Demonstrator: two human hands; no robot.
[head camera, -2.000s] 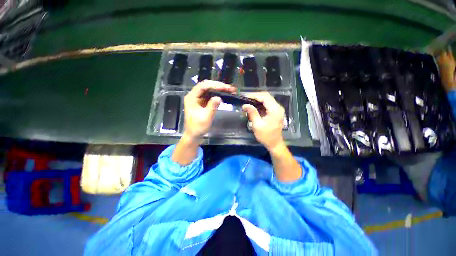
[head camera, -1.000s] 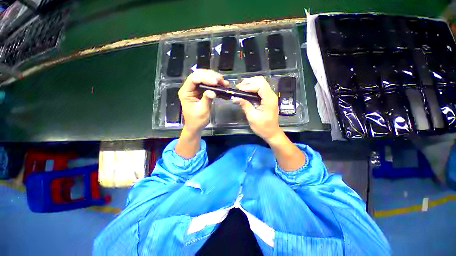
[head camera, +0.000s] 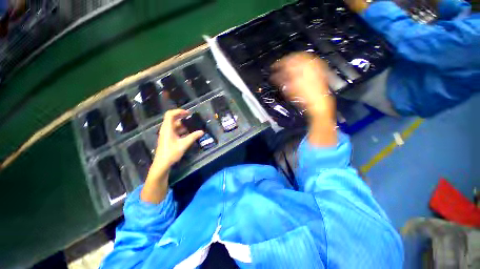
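Note:
The clear tray (head camera: 96, 197) lies tilted in view, with black mobile phones (head camera: 96, 128) in both rows. My left hand (head camera: 176, 137) has thumb and fingers at the upper end and left edge of a phone (head camera: 206, 140) with a white label; it appears to grip it, at the fourth lower pocket. My left hand hides the third lower pocket. A labelled phone (head camera: 226, 116) lies in the right end pocket. My right hand (head camera: 304, 79) is blurred over the black tray (head camera: 247, 50); its grip cannot be made out.
A pale liner edge (head camera: 237, 79) runs between the trays. The green conveyor (head camera: 121, 31) lies beyond the worn edge strip. Another person's blue sleeve (head camera: 421, 58) reaches in at the upper right. A red object (head camera: 455, 202) is at the lower right, above the blue floor.
My hands have parted. The right has moved right, over the black tray; the left is low at the clear tray. The view has turned and shifted right, and the neighbour's arm shows more.

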